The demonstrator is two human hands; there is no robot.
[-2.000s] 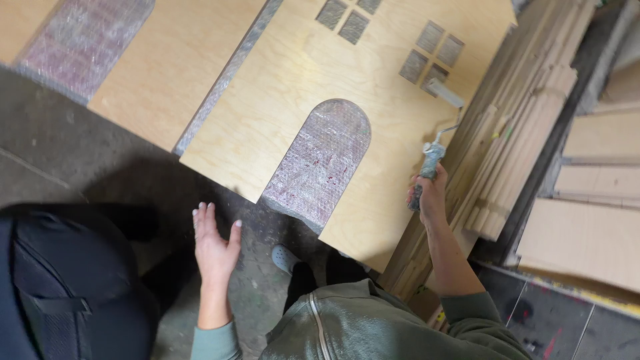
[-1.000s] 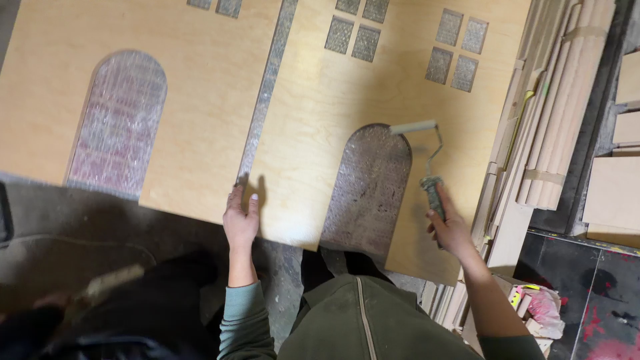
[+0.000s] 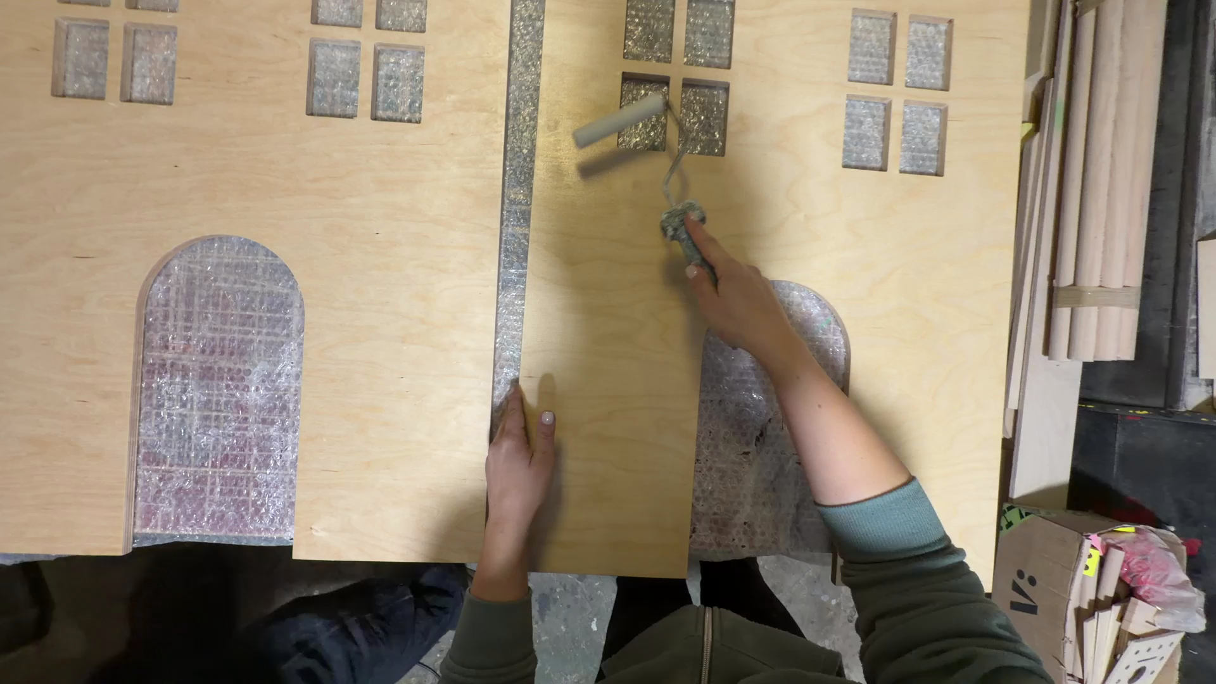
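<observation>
My right hand [image 3: 736,290] grips the handle of a small paint roller [image 3: 622,121], whose pale sleeve is over the upper left part of the right plywood panel [image 3: 608,332], partly across a window cutout. The sleeve casts a shadow on the wood beside it; whether it touches is unclear. My left hand [image 3: 520,464] rests at that panel's left edge, fingers pointing up along the gap, holding no tool. Across the gap lies a second plywood panel [image 3: 399,313] with an arched cutout and square windows. Bubble wrap [image 3: 218,380] shows through the cutouts.
Bundled wooden strips [image 3: 1092,190] lie along the right side. A cardboard box [image 3: 1040,589] at the lower right holds wood offcuts and crumpled pink plastic. At the lower left, dark clothing [image 3: 370,622] of what seems to be another person is below the panel edge.
The roller in my right hand has moved from beside the right panel's arched cutout up and left to its upper left window. My left hand remains near the gap. The view has shifted.
</observation>
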